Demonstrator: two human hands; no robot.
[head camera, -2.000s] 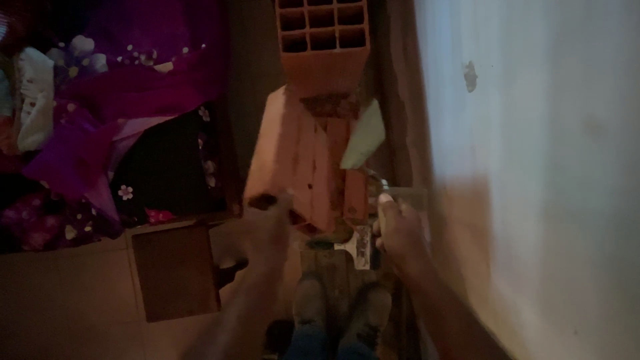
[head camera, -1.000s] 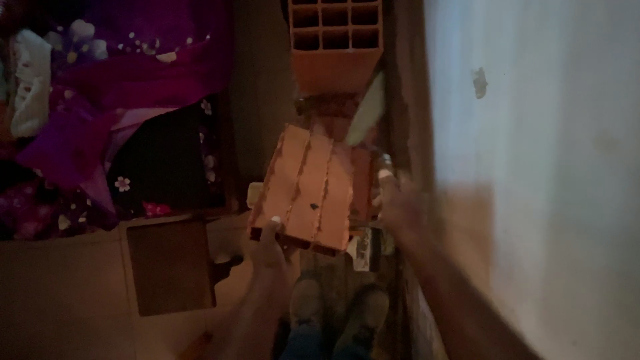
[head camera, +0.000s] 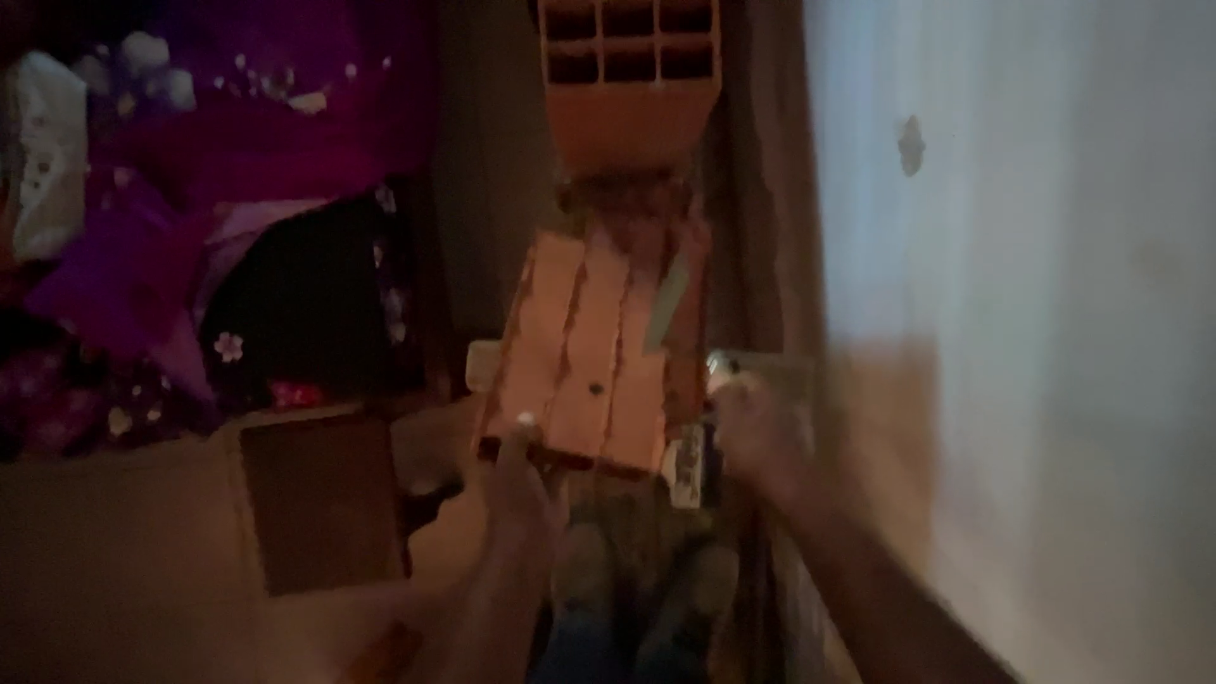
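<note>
My left hand (head camera: 521, 484) grips the near edge of a broken hollow clay brick (head camera: 579, 351), its thumb on top of the ribbed face. To its right my right hand (head camera: 755, 427) is closed around the handle of a bladed tool, perhaps a trowel; its pale blade (head camera: 668, 309) lies over the brick's right side. Blur hides the exact shape of the tool. Just below, between the brick and my right hand, a pale scraper-like piece (head camera: 686, 467) shows.
Another hollow clay brick (head camera: 632, 114) with square cells stands beyond. A pale wall (head camera: 1026, 285) runs along the right. At left are purple flowered cloth (head camera: 285, 142) and a brown board-like thing (head camera: 323, 503). My shoes (head camera: 698, 579) are below.
The broken brick, which stood more upright two seconds ago, now shows its broad ribbed face in my left hand. The blade has moved down along the brick's right side.
</note>
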